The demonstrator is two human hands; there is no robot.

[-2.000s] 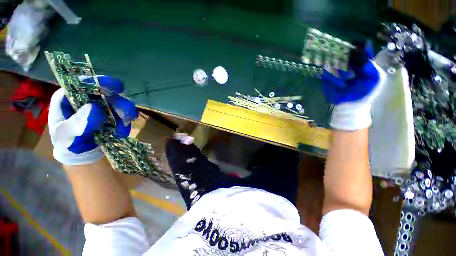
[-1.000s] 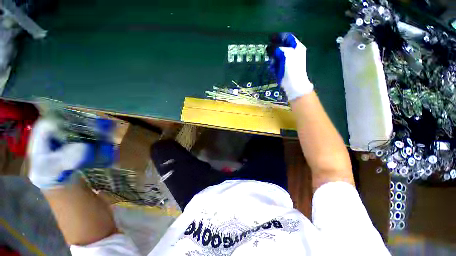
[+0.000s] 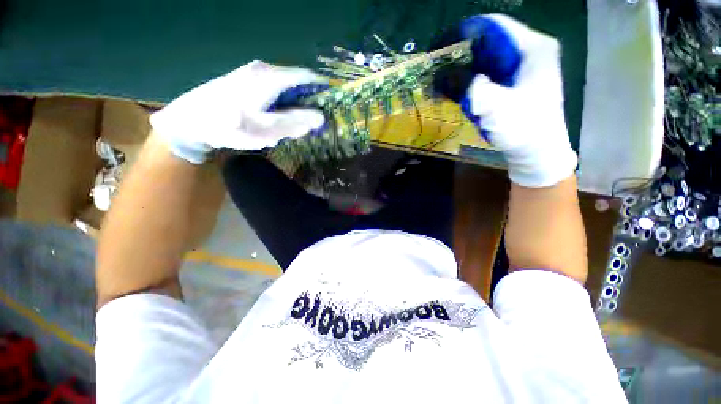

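Note:
My left hand (image 3: pixel 257 110), in a white and blue glove, is closed on the left end of a green PCB panel (image 3: pixel 371 95). My right hand (image 3: pixel 510 87), gloved the same way, grips the panel's right end. The panel is tilted over the yellow strip (image 3: pixel 431 126), with a pale rail along its upper edge and thin dark wires hanging from it. More green boards show below my left hand. Thin pale rails (image 3: pixel 336 61) and small round parts lie on the bench behind the panel. My fingertips are partly hidden.
A white foam block (image 3: pixel 623 102) stands right of my right hand. Beyond it lies a pile of boards, wires and round parts (image 3: pixel 678 215), with a strip of rings (image 3: pixel 614 276) below. A cardboard box (image 3: pixel 59 162) with white scraps is at lower left, beside something red.
My left hand has moved right and up from the left side with the panel. My right hand has left the small board row on the bench and now holds the panel's other end.

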